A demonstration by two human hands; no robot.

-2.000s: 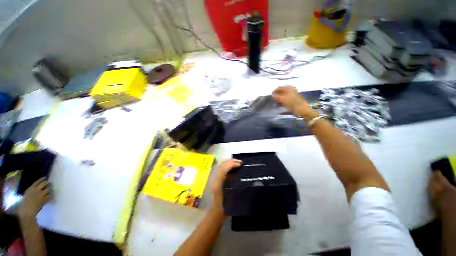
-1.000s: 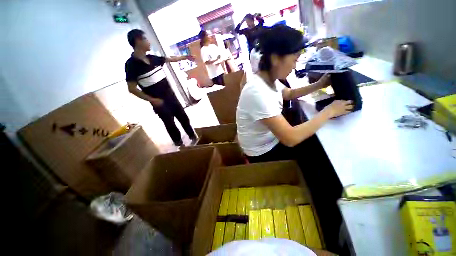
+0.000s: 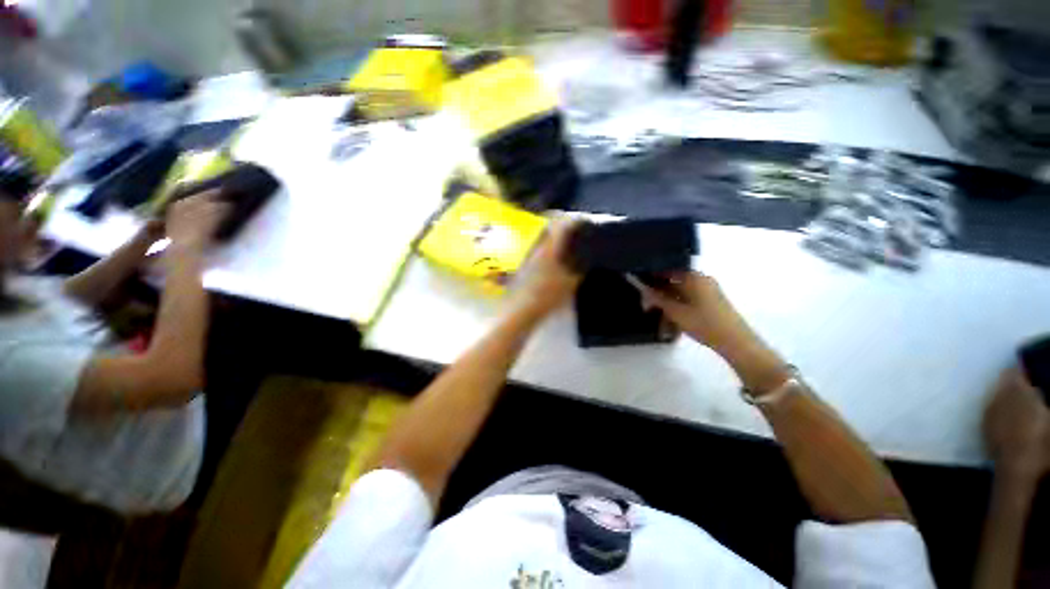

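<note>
My left hand (image 3: pixel 555 267) grips the left end of a black inner box (image 3: pixel 637 244), held tilted over the white table. My right hand (image 3: pixel 694 308) is at the lower right edge of this box, fingers bent against it; whether it also holds something small is blurred. Another black box (image 3: pixel 619 320) lies on the table just below. A yellow box or sleeve (image 3: pixel 481 239) lies left of my left hand. A pile of bagged cables (image 3: pixel 881 209) lies on the black mat strip (image 3: pixel 737 184) at the right rear.
Black boxes (image 3: pixel 532 161) and yellow boxes (image 3: pixel 397 81) stand at the left rear. A coworker (image 3: pixel 127 380) handles a dark box at the left. Another person's hand (image 3: pixel 1013 420) is at the right edge. A carton with yellow contents (image 3: pixel 311 460) is below the table, left.
The view has swung from the cartons and coworker back to the table. Both my hands, out of view one second ago, are now at a black box. Earlier my right hand was near the cables.
</note>
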